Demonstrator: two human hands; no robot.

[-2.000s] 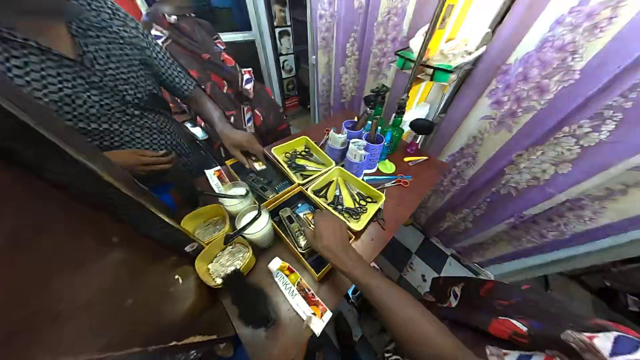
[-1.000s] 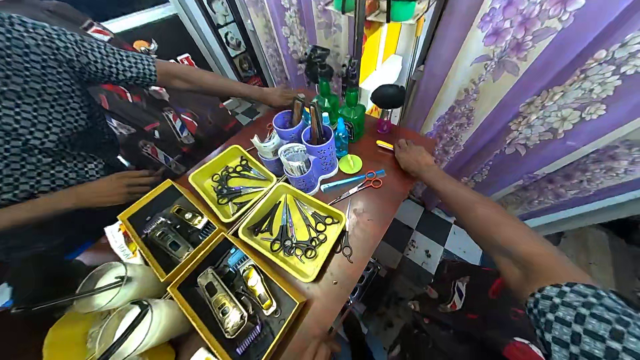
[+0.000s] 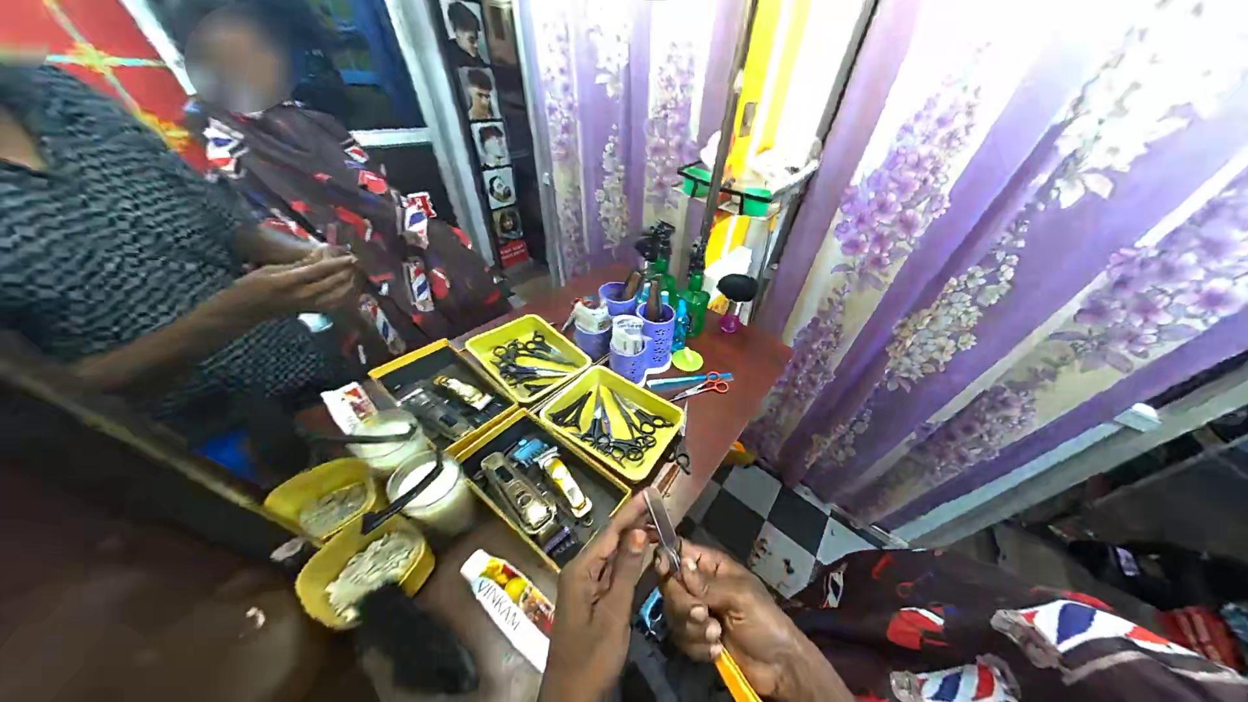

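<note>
My right hand (image 3: 726, 604) is closed around an orange-handled tool (image 3: 738, 678), with a narrow metal blade (image 3: 661, 526) rising out of the fist; it looks like a straight razor. My left hand (image 3: 600, 595) is upright beside the blade, its fingertips close to the metal; whether it grips anything cannot be seen. Left of my hands lies a white tube with a fruit print (image 3: 512, 604). Behind them a black-lined tray (image 3: 468, 458) holds hair clippers (image 3: 522, 492). Beyond it a yellow tray (image 3: 639, 475) holds several scissors (image 3: 609, 429).
A second clipper tray (image 3: 380, 375), another yellow scissor tray (image 3: 497, 336), jars of white cream (image 3: 434, 492), yellow bowls (image 3: 317, 585), purple holders (image 3: 658, 336) and red-handled scissors (image 3: 717, 383) occupy the table. Opposite stands a person (image 3: 136, 224); another sits caped. A caped lap is at right.
My right hand has left the table's far right edge, where a small yellow item lay, and now holds the orange-handled tool near me. The person opposite has drawn their hands back from the table.
</note>
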